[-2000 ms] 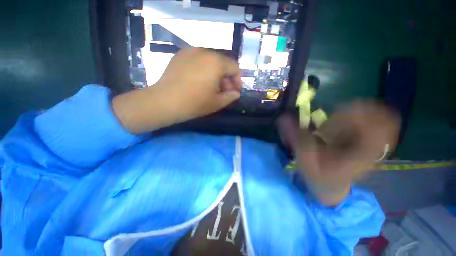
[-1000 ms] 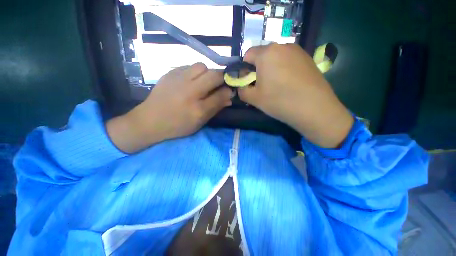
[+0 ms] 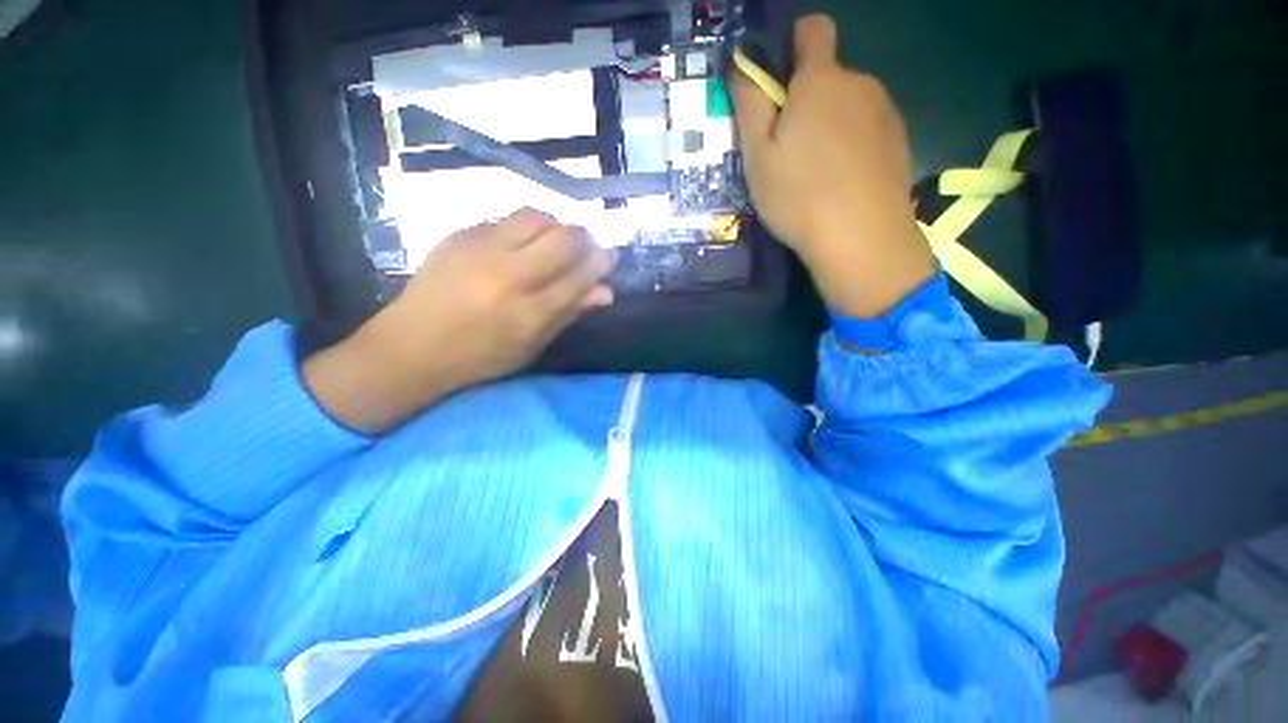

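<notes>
The open tablet (image 3: 495, 106) lies in a black tray (image 3: 290, 184), with bright silver-white battery areas, black bands and a crowded board at its right. A grey flex cable (image 3: 509, 156) runs diagonally across it. My left hand (image 3: 502, 304) is over the tablet's near edge, fingers curled; whether it pinches anything is hidden. My right hand (image 3: 833, 170) is at the tablet's upper right corner, holding a yellow strip (image 3: 760, 74) at its fingertips. More yellow strip (image 3: 975, 212) trails right of the wrist.
A dark phone-like slab (image 3: 1085, 198) with a white cable lies on the green bench (image 3: 932, 71) to the right. A yellow line (image 3: 1187, 420) marks the bench's near edge. Pale objects and a red item (image 3: 1151, 661) are at the lower right.
My right hand has moved from beside my left hand at the near edge to the upper right corner, taking the yellow strip along. The flex cable and near-edge board area are more exposed.
</notes>
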